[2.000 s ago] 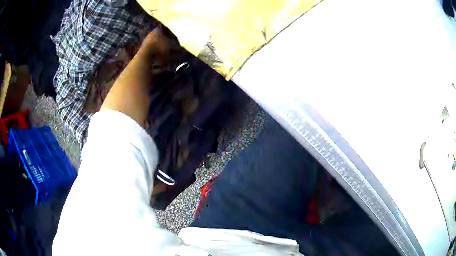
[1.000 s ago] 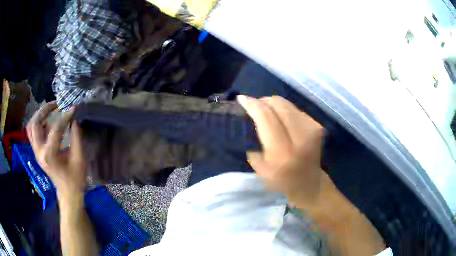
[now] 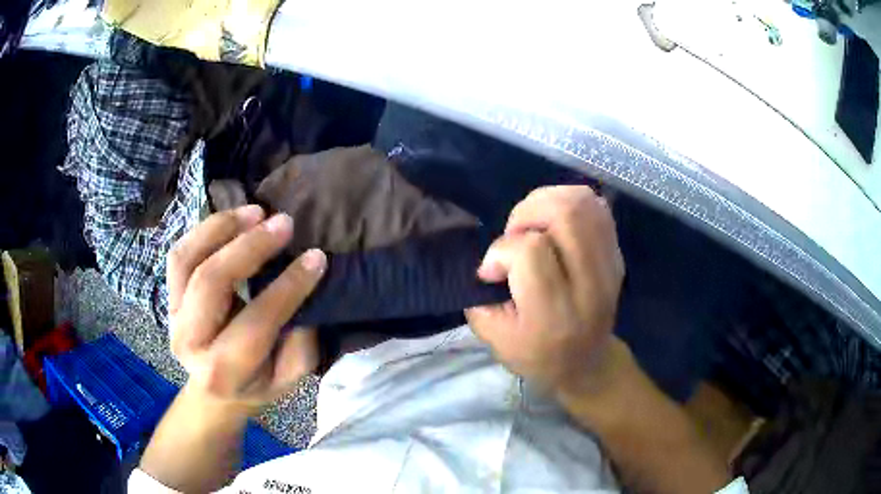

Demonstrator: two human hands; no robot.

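Note:
A brown garment (image 3: 353,198) with a dark navy ribbed waistband (image 3: 401,282) is held up in front of my chest, over my lap. My left hand (image 3: 246,294) holds the band's left end, thumb and fingers at its edge. My right hand (image 3: 555,280) pinches the band's right end between thumb and curled fingers. The band runs nearly level between the hands, with the brown cloth above it. The parts of the cloth inside my fingers are hidden.
The white table (image 3: 464,68) curves across the top, with a ruled strip (image 3: 618,159) along its front edge. A black flat rectangle (image 3: 859,96) lies at right. Checked cloth (image 3: 130,164) hangs at left above a blue crate (image 3: 111,386). Brown cloth (image 3: 821,444) is at lower right.
One second ago the band was stretched longer between both hands, further left. Now the hands are closer together and the band is shorter. The view has shifted, showing more of the tabletop's right side.

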